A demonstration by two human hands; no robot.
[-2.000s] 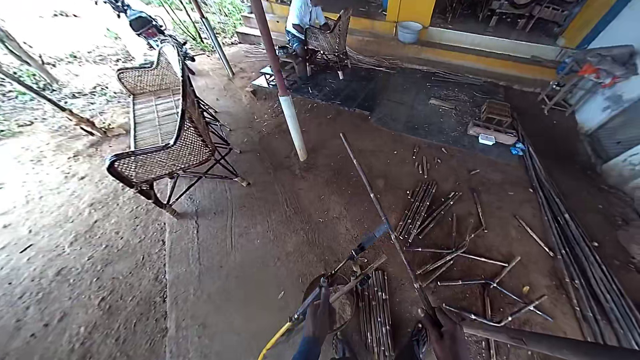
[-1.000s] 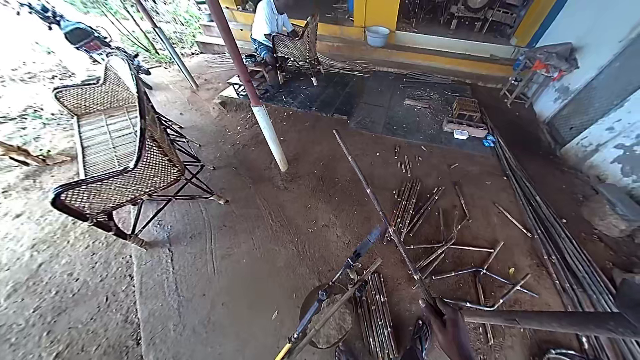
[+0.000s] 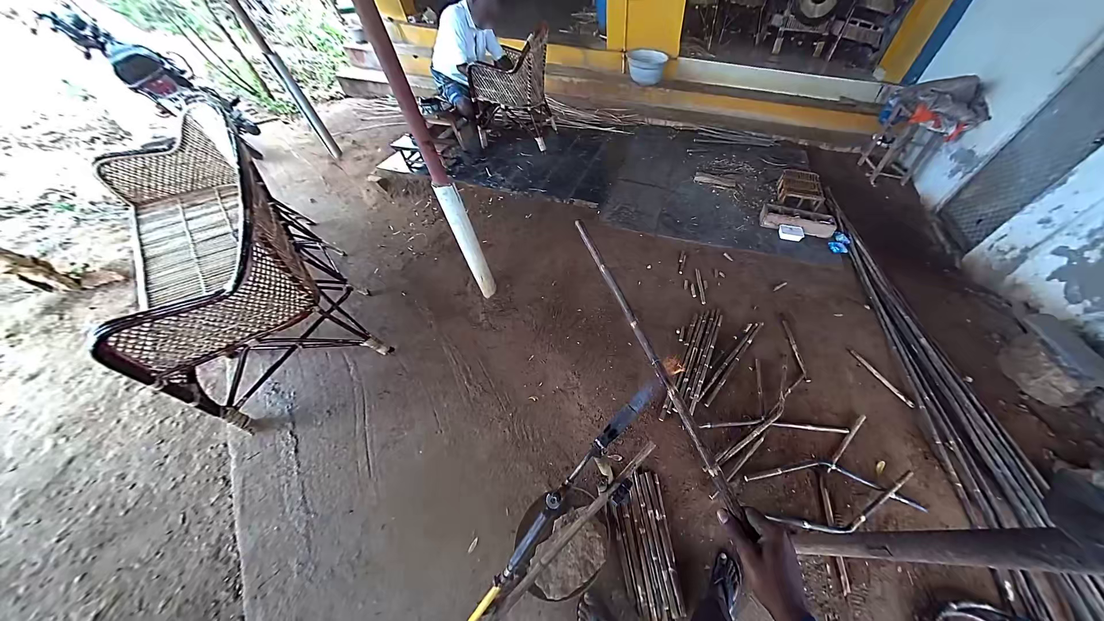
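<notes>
My right hand point(image 3: 763, 552) grips the lower end of a long cane pole point(image 3: 634, 323) that slants up and away to the left. A gas torch point(image 3: 539, 526) with a yellow hose lies over a round support at bottom centre, beside a stick; its nozzle point(image 3: 623, 423) points at the pole, with a bluish flame and an orange glow at the cane. A bundle of short cane pieces point(image 3: 647, 543) lies right of the torch. Cut and bent cane pieces point(image 3: 828, 466) are spread on the ground right of the held pole. My left hand is out of view.
A woven cane bench point(image 3: 190, 250) stands at the left, a red and white post point(image 3: 461, 233) nearer the middle. Long poles point(image 3: 923, 362) lie along the right, near a thick horizontal bar point(image 3: 940, 545). Farther back, a person point(image 3: 461, 52) sits at a cane chair point(image 3: 509, 86).
Two seconds ago my left hand was at the torch; it is now out of view. My right hand still holds the cane pole.
</notes>
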